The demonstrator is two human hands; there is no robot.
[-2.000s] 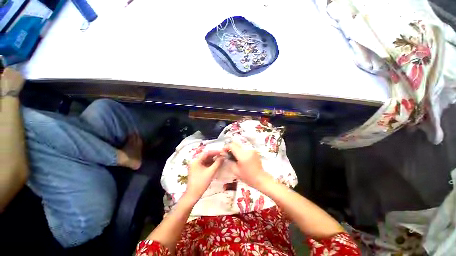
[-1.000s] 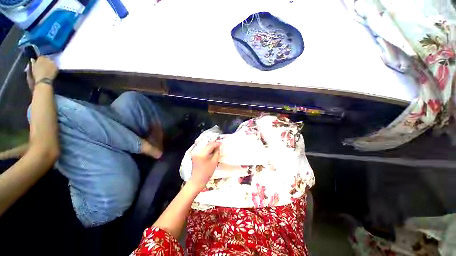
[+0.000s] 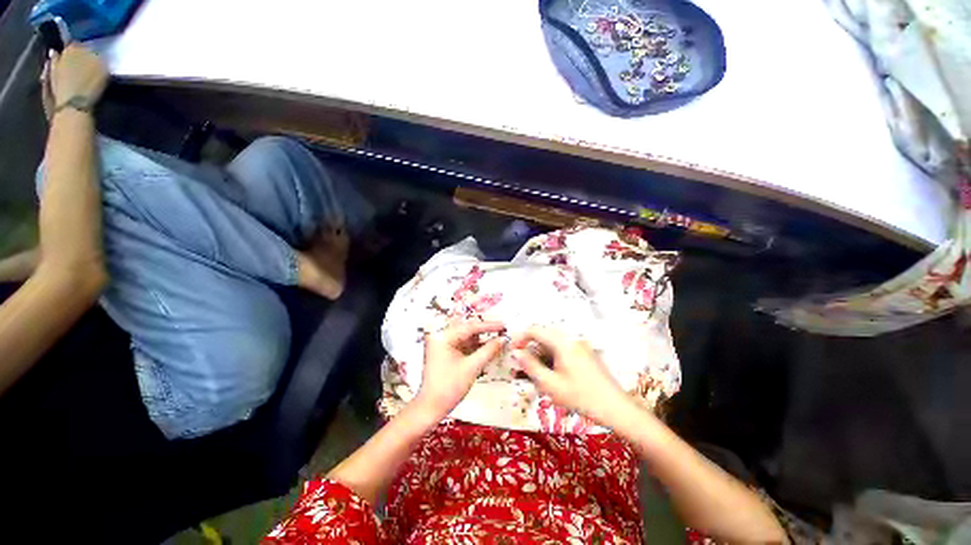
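The floral garment piece (image 3: 532, 298), off-white with pink-red flowers, lies bunched on my lap over my red clothing. My left hand (image 3: 458, 367) is at its middle, thumb and fingertips pinched at the cloth. My right hand (image 3: 564, 370) is just to the right, fingers bent, fingertips close to the left ones. Whether it holds a needle or thread is too small to tell. The dark-blue parts tray (image 3: 697, 89) on the white table holds many small round pieces and some pale thread.
The white table (image 3: 426, 64) spans the far side, its edge beyond my lap. More floral cloth (image 3: 905, 303) hangs over its right end. A person in blue jeans (image 3: 202, 298) sits at the left. Pale cloth (image 3: 905, 516) lies at the lower right.
My right hand, out of view one second ago, is back at the cloth beside my left hand. My left hand has moved slightly right and down. The view has shifted, so the tray appears farther right.
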